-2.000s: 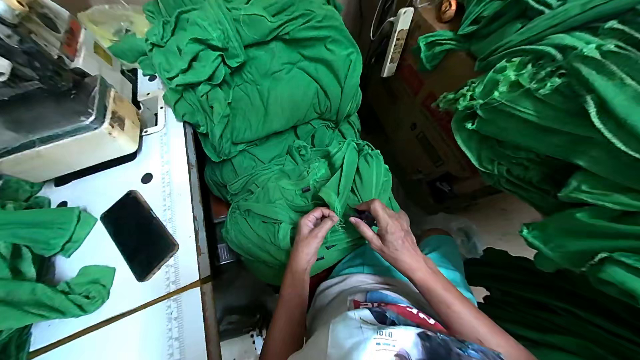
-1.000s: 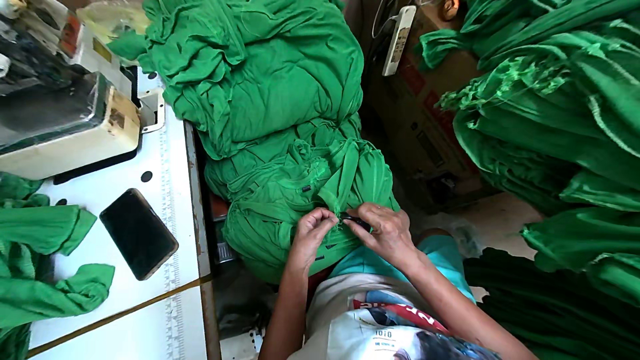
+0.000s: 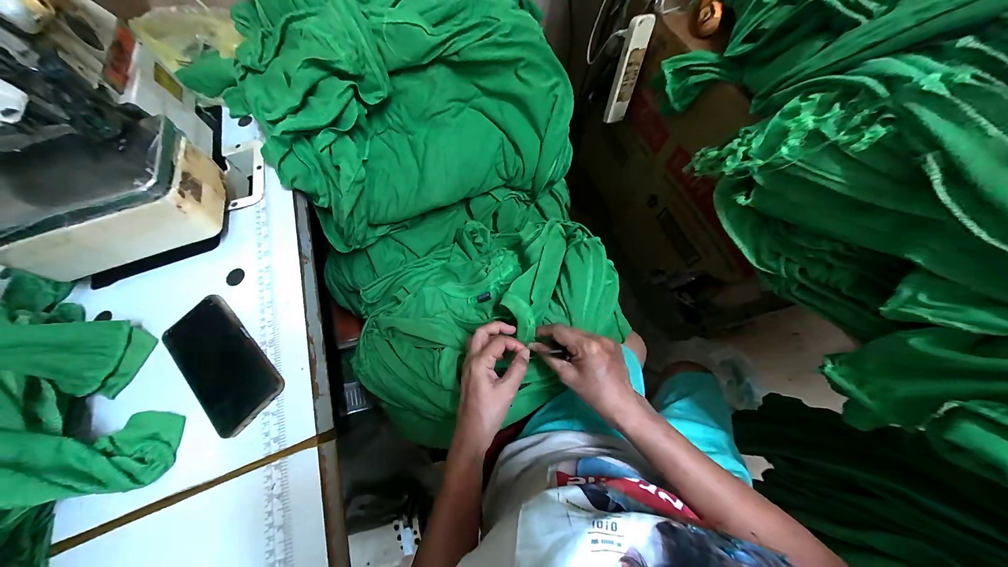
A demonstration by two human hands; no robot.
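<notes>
A heap of green fabric garments (image 3: 441,134) reaches down to my lap, with a small dark label (image 3: 483,298) on its lower part. Over that lower part, my left hand (image 3: 494,366) pinches an edge of the green fabric between thumb and index finger. Close on its right, my right hand (image 3: 583,364) holds a small dark tool (image 3: 561,354), perhaps thread snips, mostly hidden by the fingers. Its tip points toward my left fingertips. Whether the tool's blades are apart cannot be seen.
On the left, a white table (image 3: 177,504) bears a smartphone (image 3: 224,365), green cloth pieces (image 3: 75,358) and a sewing machine (image 3: 110,189). A cardboard box (image 3: 661,181) and a white power strip (image 3: 630,68) are beyond my knees. Green fabric (image 3: 874,205) hangs at right; dark fabric (image 3: 835,488) lies below.
My right hand has shifted slightly, and the dark tool in it has changed its angle. My left hand stays at about the same spot on the fabric.
</notes>
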